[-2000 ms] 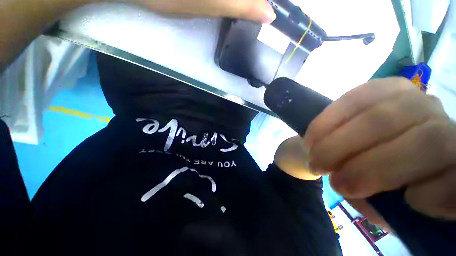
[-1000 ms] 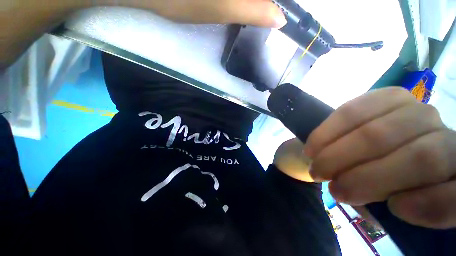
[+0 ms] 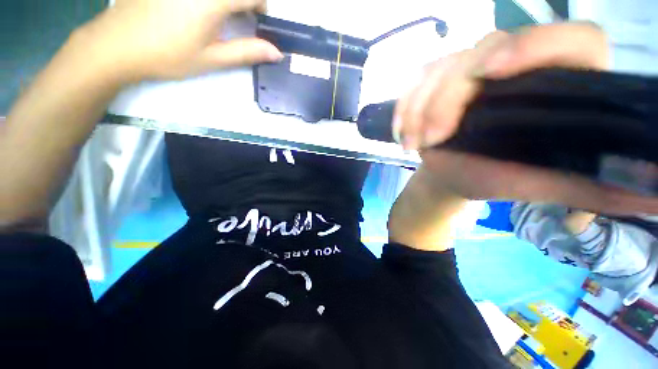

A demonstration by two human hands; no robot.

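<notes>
The device housing [image 3: 309, 88], a flat black unit with a thicker rounded edge, lies on the white sheet [image 3: 195, 101]. It has a white label, a yellow rubber band around its right part and a short cable [image 3: 404, 30] ending in a small plug. My left hand [image 3: 195, 43] grips its left end, thumb on the face near the thick edge; the other fingers are partly hidden. My right hand [image 3: 447, 101] is closed around the black electric screwdriver [image 3: 555, 119], which looms large. Its nose is at the housing's lower right corner; the bit and any screw cannot be made out.
The bench edge [image 3: 260, 138] runs between the work and my body. At the right are a person's grey sleeve [image 3: 555, 230] and a blue object [image 3: 496, 215]. A yellow object [image 3: 559, 339] shows at the lower right, above the blue floor [image 3: 476, 268]. White translucent material [image 3: 108, 187] hangs at the left.
The view has turned and shifted; the housing now appears further left and more level. The screwdriver has swung closer to horizontal. Both hands keep their holds. The person's sleeve has come into view.
</notes>
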